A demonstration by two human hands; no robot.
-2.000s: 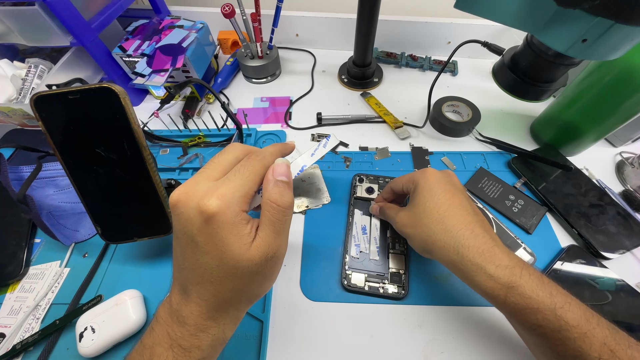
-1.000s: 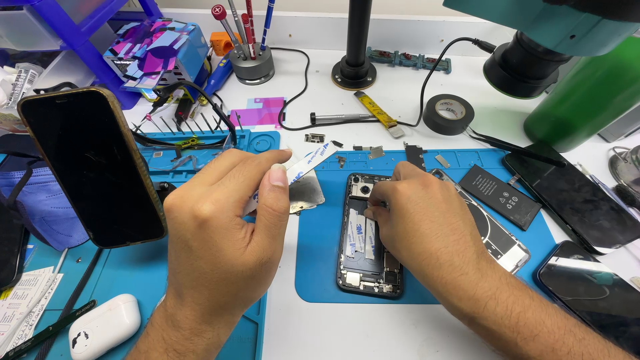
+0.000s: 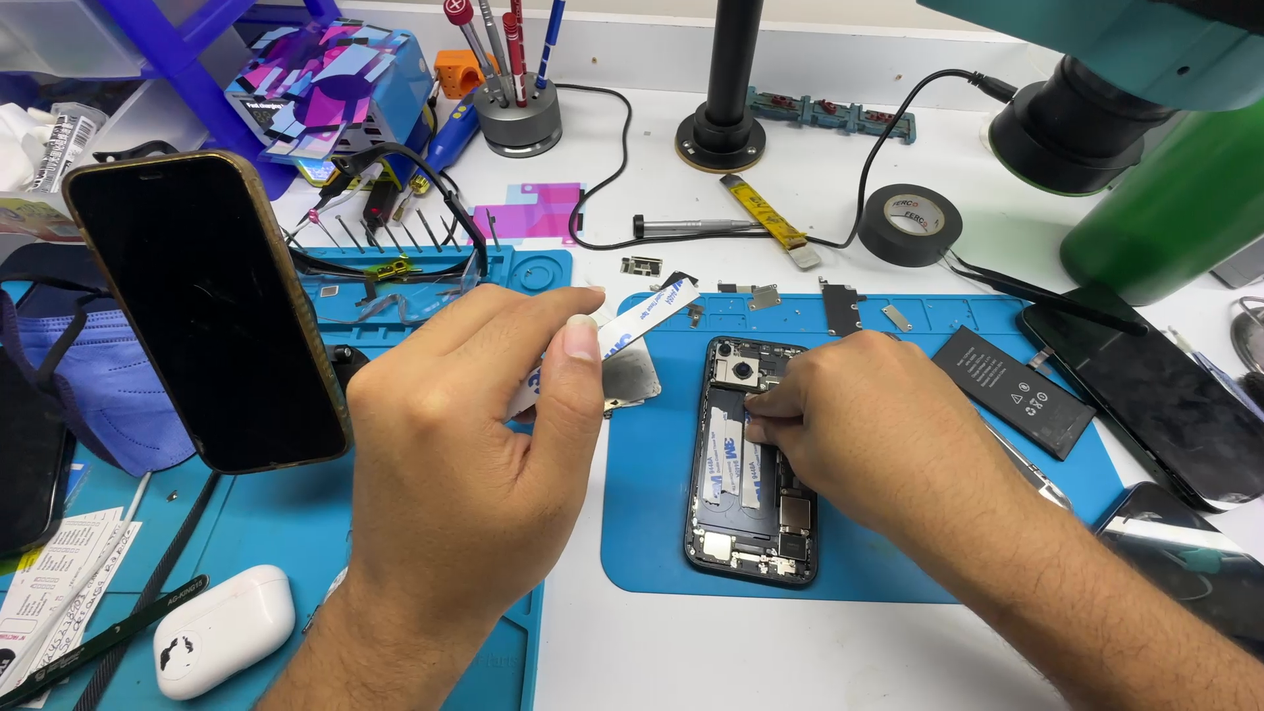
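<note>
An opened smartphone (image 3: 706,533) lies on a blue repair mat (image 3: 647,494), its inside facing up. White adhesive strips (image 3: 731,454) with blue print run lengthwise in its battery bay. My right hand (image 3: 859,425) is at the upper right side of that bay, thumb and forefinger pinched near the top of the rightmost strip; whether they grip its end is hidden. Left of the phone, my left hand (image 3: 484,425) holds loose printed adhesive strips (image 3: 647,316) between thumb and forefinger, raised above the bench. Behind them shows a metal plate (image 3: 632,375). A black phone battery (image 3: 1012,390) lies to the right.
A propped phone (image 3: 202,311) stands at left, above a white earbud case (image 3: 225,632). Small metal parts (image 3: 842,308) line the mat's back edge. Black tape (image 3: 910,225), tweezers (image 3: 1052,291) and a dark phone (image 3: 1155,395) are at right, beneath a microscope head (image 3: 1081,123).
My right fingers have stayed at the opened phone's battery bay, and a third strip now shows beside them. My left hand still holds the loose strips.
</note>
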